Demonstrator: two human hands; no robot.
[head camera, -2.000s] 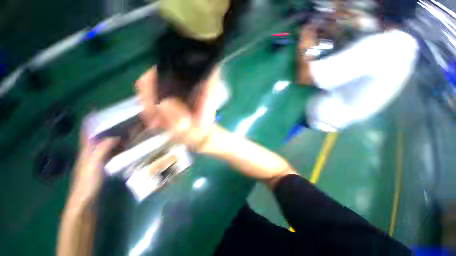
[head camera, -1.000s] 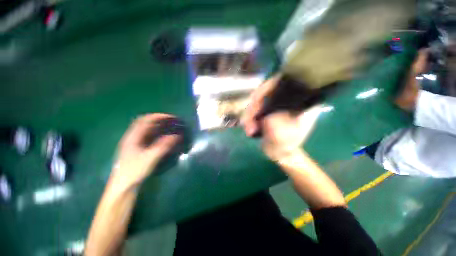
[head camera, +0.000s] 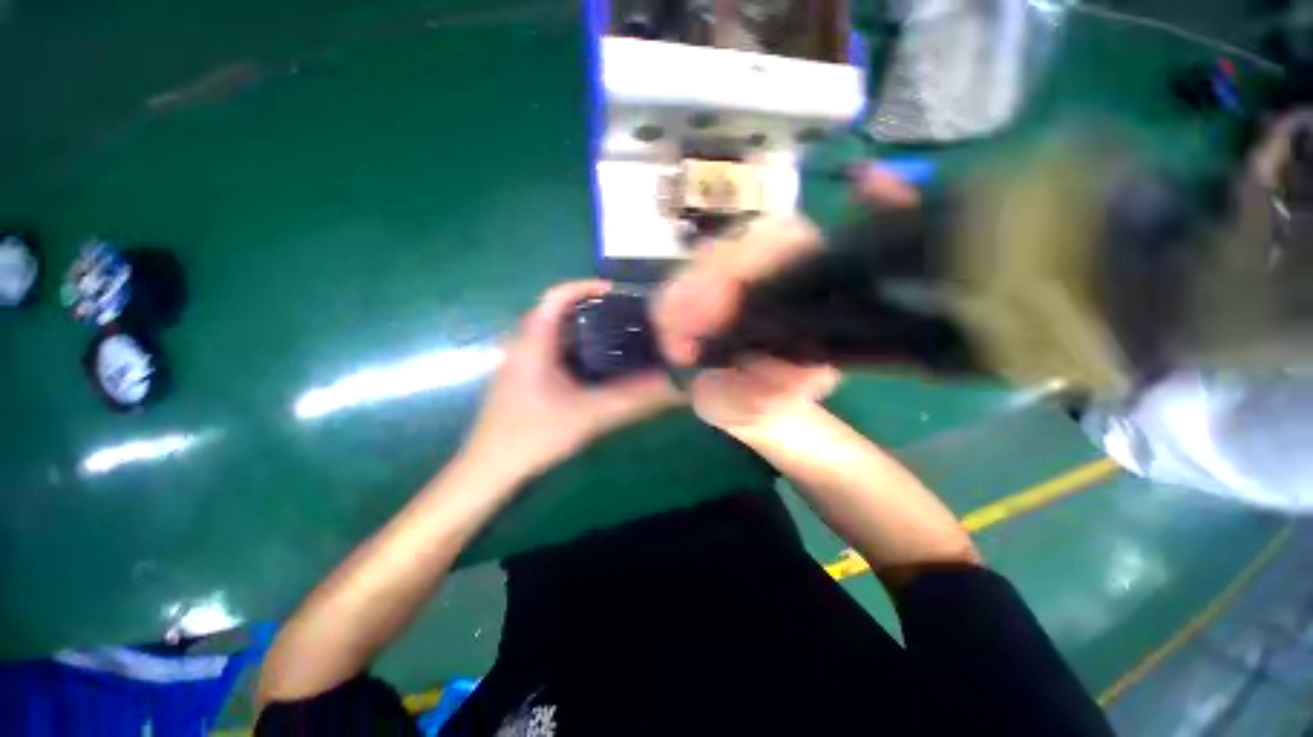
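My left hand (head camera: 540, 389) grips a round black unit (head camera: 611, 337) near the bench's front edge, its dark round face showing. My right hand (head camera: 756, 338) is closed around a long black electric screwdriver (head camera: 864, 303) with a tan-yellow band, blurred towards the right. The tool's front end is at the unit's right side; its bit and any contact are hidden by my fingers. The white screw feeder (head camera: 727, 79) with blue sides stands just beyond my hands, with a brass-coloured pickup block (head camera: 720, 184) at its near end.
A white-faced part (head camera: 124, 369) and an open subassembly (head camera: 98, 282) lie at left on the green bench (head camera: 317, 187). A clear plastic bag (head camera: 950, 65) lies right of the feeder. Another person's white sleeve (head camera: 1224, 432) shows at right. Blue stools are at bottom left.
My left hand has moved right with the black unit, and my right hand has brought the screwdriver down to it. The feeder now appears higher and further right in view.
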